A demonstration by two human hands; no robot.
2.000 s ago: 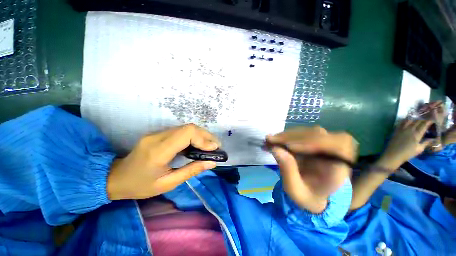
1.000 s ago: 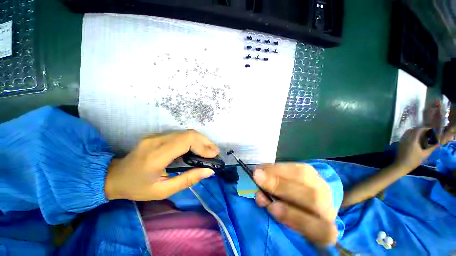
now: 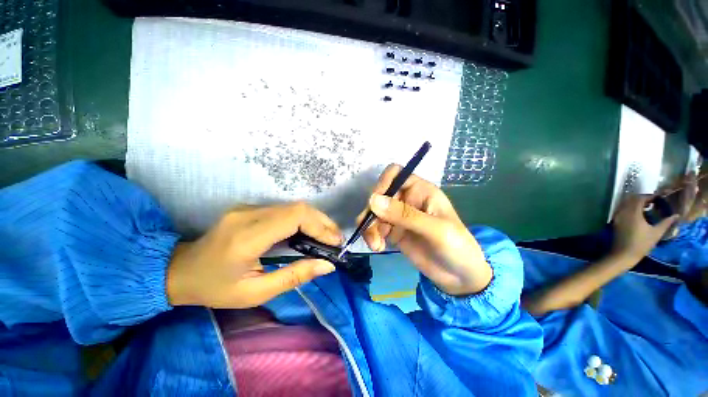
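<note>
My left hand (image 3: 244, 256) holds a small black housing (image 3: 314, 248) between thumb and fingers at the near edge of the white sheet (image 3: 186, 116). My right hand (image 3: 411, 221) holds black tweezers (image 3: 408, 168) like a pen, rear end up, tip at the housing's right end. I cannot tell whether a part is in the tip. Tiny grey bits (image 3: 307, 167) lie in a loose pile on the sheet. Short rows of tiny black pieces (image 3: 404, 72) lie at the sheet's far right.
A black parts tray (image 3: 341, 25) lies beyond the sheet. Clear blister trays show on the right (image 3: 475, 124) and far left (image 3: 62, 97). At right, another person's hand (image 3: 636, 225) holds a dark piece near another white sheet (image 3: 636, 147) and black tray (image 3: 648, 74).
My right hand has moved up and turned, bringing the tweezer tip from the small dark piece by the sheet's edge to the housing. That piece no longer shows there. My left hand stays nearly still.
</note>
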